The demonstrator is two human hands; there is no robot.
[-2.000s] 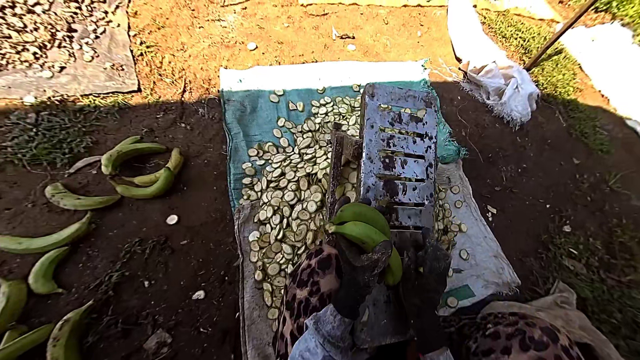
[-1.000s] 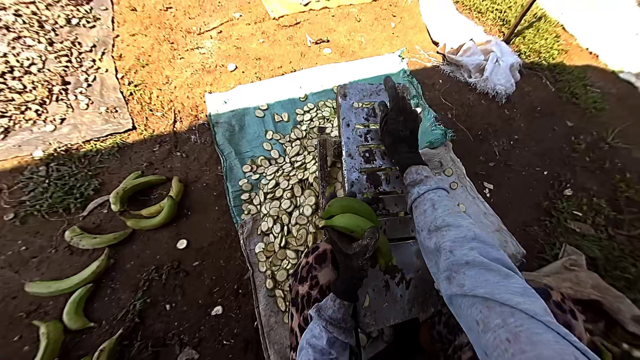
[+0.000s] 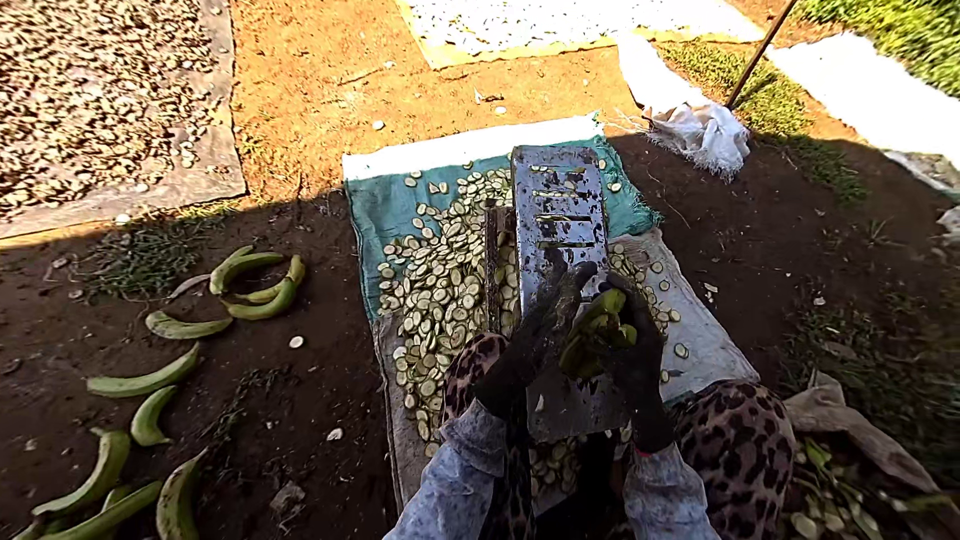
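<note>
A metal slicer board with several slots (image 3: 562, 202) leans between my knees over a sack sheet covered with round slices (image 3: 442, 292). My right hand (image 3: 634, 352), in a dark glove, grips green plantains (image 3: 592, 337) above the lower part of the board. My left hand (image 3: 540, 322), also gloved, has its fingers spread over the board, just left of the plantains. Whether it touches them I cannot tell. A wooden strip (image 3: 499, 270) runs along the board's left side.
Several green plantains (image 3: 142, 375) lie on the soil at the left. Sheets with drying pieces (image 3: 105, 97) are at the upper left and top. A crumpled white sack (image 3: 701, 135) and a thin pole (image 3: 761, 52) stand upper right. Another sack (image 3: 847, 420) lies lower right.
My right hand has drawn back from the upper board and now holds the plantains. My left hand, which held them one second ago, has its fingers spread over the board.
</note>
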